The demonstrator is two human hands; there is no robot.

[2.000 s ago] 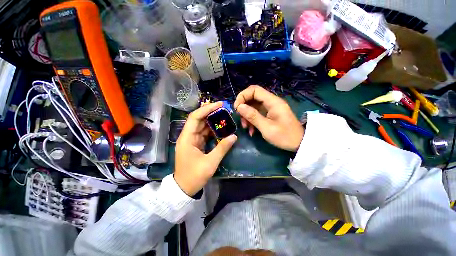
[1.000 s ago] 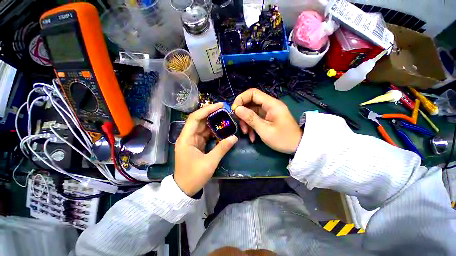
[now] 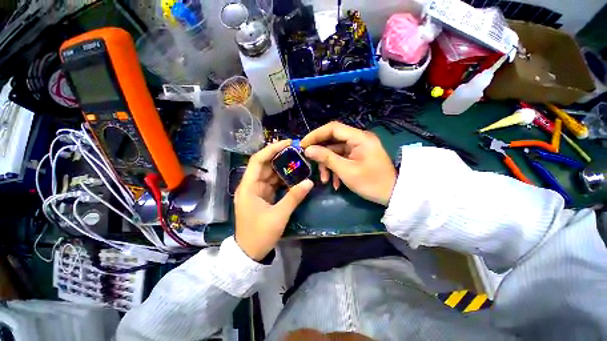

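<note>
A small rounded-square smartwatch (image 3: 291, 166) with a shiny rim has its dark screen facing up, with small coloured figures lit on it. My left hand (image 3: 261, 200) holds it by the edges between fingers and thumb. A small blue piece (image 3: 296, 144) shows at the watch's top edge. My right hand (image 3: 353, 160) is at the watch's upper right, thumb and forefinger pinched together beside the blue piece. What lies between those fingertips is too small to tell.
An orange multimeter (image 3: 138, 113) and white cables (image 3: 56, 193) are at left. Plastic cups (image 3: 241, 130), a white bottle (image 3: 266, 80) and a blue box of parts (image 3: 333, 76) stand behind. Black parts (image 3: 379, 106) lie on the green mat. Orange-handled cutters (image 3: 516, 160) and blue-handled pliers (image 3: 549, 180) lie at right.
The camera view has shifted slightly. The coloured figures on the screen have changed. My right fingertips have moved slightly left, closer over the watch's top corner. My left hand keeps its hold.
</note>
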